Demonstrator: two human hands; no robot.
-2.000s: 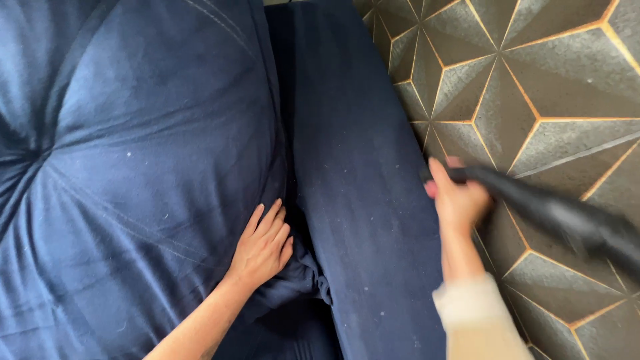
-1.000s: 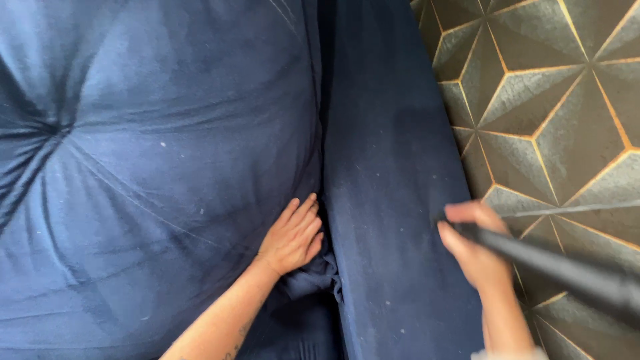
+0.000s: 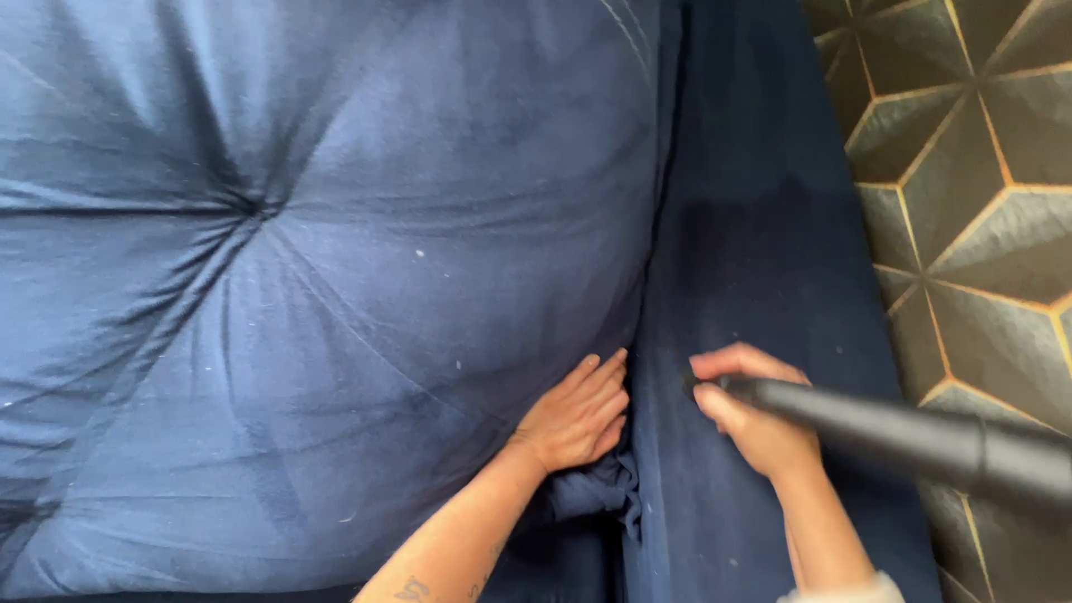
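A large blue tufted cushion [image 3: 469, 243] fills the left and middle of the view, with small light specks on it. My left hand [image 3: 578, 414] lies on its right edge, pressing the fabric with fingers together, beside the gap next to a dark blue upholstered armrest [image 3: 754, 276]. My right hand [image 3: 758, 410] grips the narrow front end of a black tube-shaped tool [image 3: 904, 435], which looks like a vacuum nozzle. Its tip is over the armrest near the gap; whether it touches cannot be told. The tool's rear end runs out of view at the right.
Bunched blue fabric [image 3: 595, 494] lies below my left hand at the gap, above a dark lower part of the sofa. Along the right side runs a dark surface [image 3: 963, 218] with a geometric pattern and gold lines.
My right hand has moved left with the black tool, from the armrest's outer edge toward the gap. My left hand stays on the cushion's edge. The view has shifted somewhat.
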